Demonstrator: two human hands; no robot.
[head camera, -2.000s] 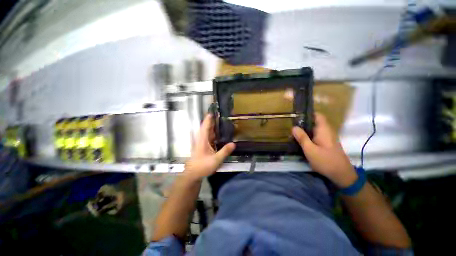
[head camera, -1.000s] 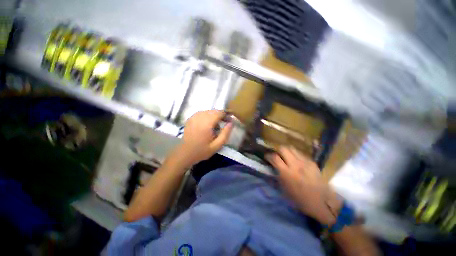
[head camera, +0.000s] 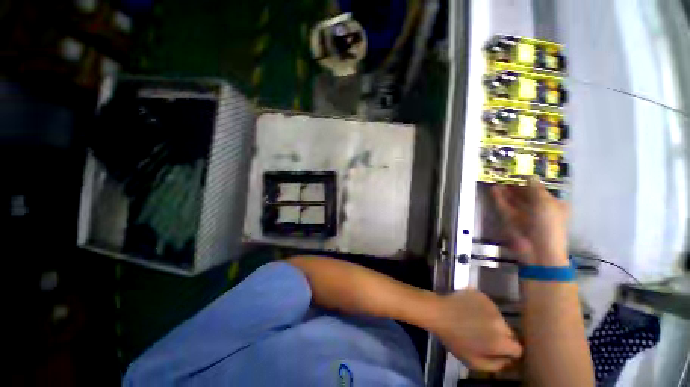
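Observation:
Several yellow-edged circuit boards lie in a row on the track at the upper right. My right hand, with a blue band on its wrist, is at the near end of this row. Its fingertips reach the nearest board's edge; whether they grip it is unclear. My left hand is lower, over the track beside my right forearm, with its fingers curled. Blur and the angle hide whether it holds anything. An empty black square pallet lies on the pale side stand.
A grey-walled bin with dark contents stands left of the side stand. A rail runs along the track's edge. A white-dotted dark cloth lies at the lower right. A round pale object is at the top.
The view has swung left towards the boards and side stand. My right hand has left the pallet at the work spot and reached to the boards. My left hand is now lower, beside my right forearm.

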